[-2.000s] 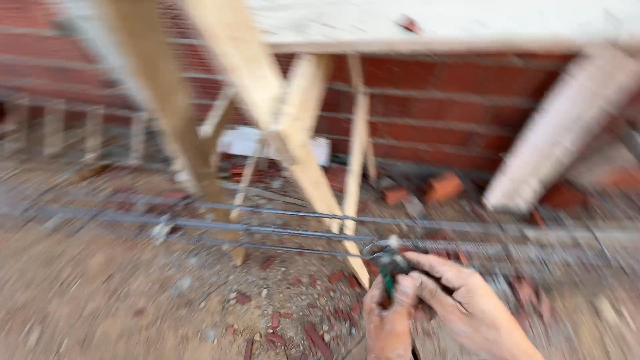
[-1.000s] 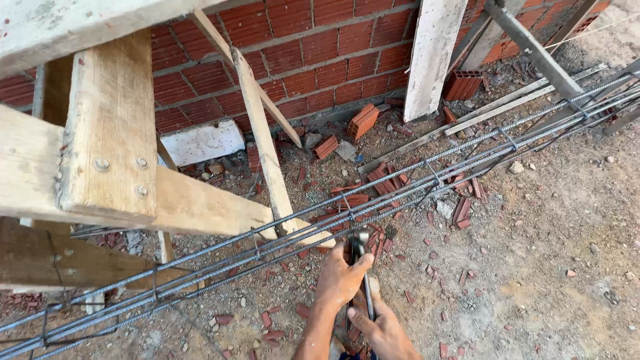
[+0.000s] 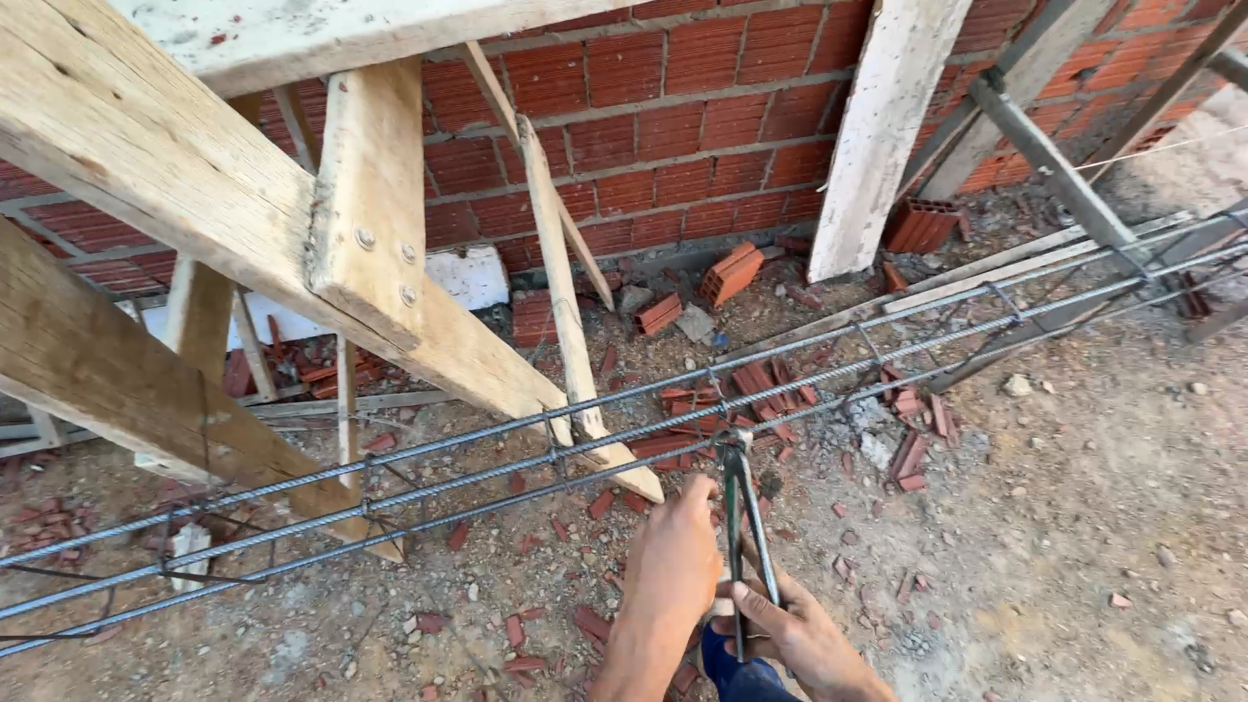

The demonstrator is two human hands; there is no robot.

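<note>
My right hand grips the handles of long-handled end-cutting nippers. The jaws of the nippers are up against the near bar of a long steel rebar cage, beside a stirrup. Close to the left of the tool is my left hand, its fingers bent near the handles; whether it holds a wire cannot be told. Several ribbed bars tied with thin stirrups make up the cage, which runs from the lower left to the upper right.
Wooden trestle legs with bolts stand at the left. A red hollow-brick wall lies behind, with a white-stained board leaning on it. Broken bricks and brick shards litter the dirt ground. A blue shoe or garment shows below.
The view has swung since the earliest frame. Since one second ago, my left hand has come off the upper part of the tool to its left, and the nippers' jaws now meet the cage.
</note>
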